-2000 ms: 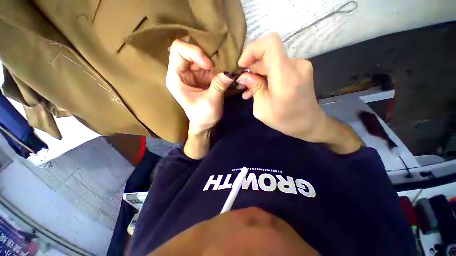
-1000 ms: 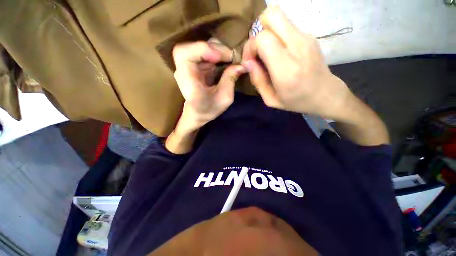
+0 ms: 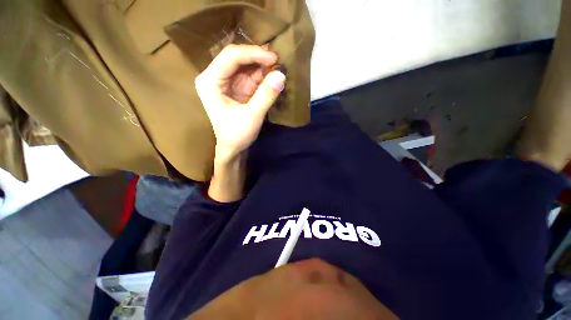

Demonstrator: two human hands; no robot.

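Observation:
The tan-brown jacket (image 3: pixel 181 112) spreads over the left and upper middle. Its sleeve cuff (image 3: pixel 297 94) hangs over the front edge of the white table, above my dark blue shirt. My left hand (image 3: pixel 241 94) pinches the cuff between thumb and index finger. A small dark button (image 3: pixel 280 69) shows at these fingertips. The other fingers are curled. My right forearm is stretched out at the right edge, and my right hand is cut off by the picture's edge. No needle or thread can be made out at the cuff.
The white table (image 3: pixel 375 37) lies beyond the cuff, with a dark surface (image 3: pixel 482 94) on its near side at the right. A grey-blue cloth (image 3: pixel 164 199) and a white-edged drawer or box (image 3: pixel 125 282) are at lower left.
My right hand has left the cuff and gone out of the picture to the right. My left hand still pinches the cuff. The cuff now hangs more openly, and the thread loop on the table no longer shows.

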